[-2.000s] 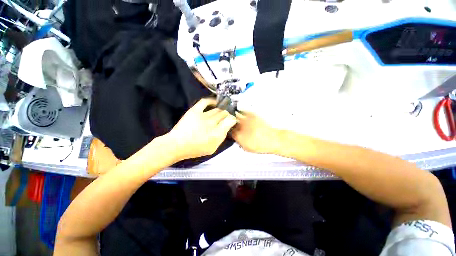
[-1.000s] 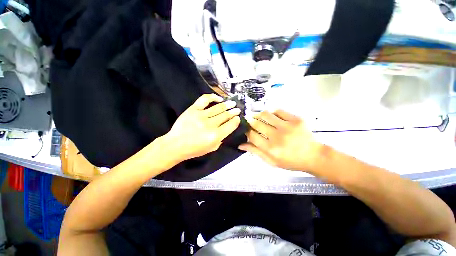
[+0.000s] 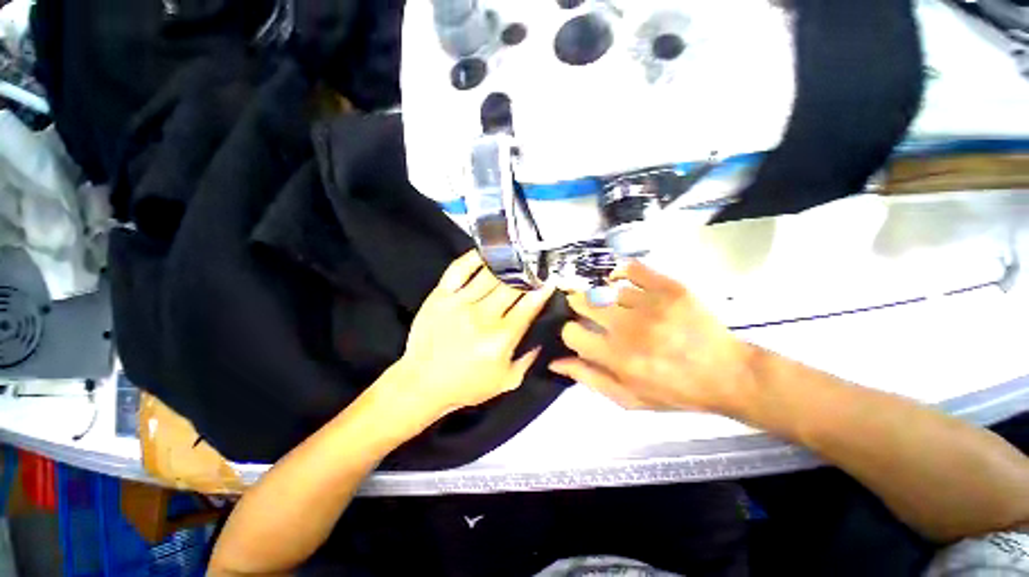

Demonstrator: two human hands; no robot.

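Observation:
The black garment piece (image 3: 282,271) lies left of the sewing machine head (image 3: 609,101) and spreads under my hands to the table's front edge. My left hand (image 3: 474,338) lies on the cloth just in front of the needle area, its fingers spread. My right hand (image 3: 654,344) lies at the cloth's right edge, fingertips beside the presser foot area; whether it pinches the cloth is unclear. The curved metal guard (image 3: 497,209) stands just behind my left fingertips. The needle and presser foot are largely hidden by metal parts and fingers.
A black fabric strip (image 3: 852,101) hangs over the machine head. Measuring tape (image 3: 609,471) runs along the front edge. A tan patch (image 3: 181,445) is at the table's left. The neighbouring motor housing (image 3: 45,316) and pale cloth (image 3: 45,203) are far left, with a blue crate (image 3: 96,524) below.
The view has moved closer to the machine and shifted. My left fingers have spread flatter on the cloth, and my right hand has turned from a tight pinch to spread fingers.

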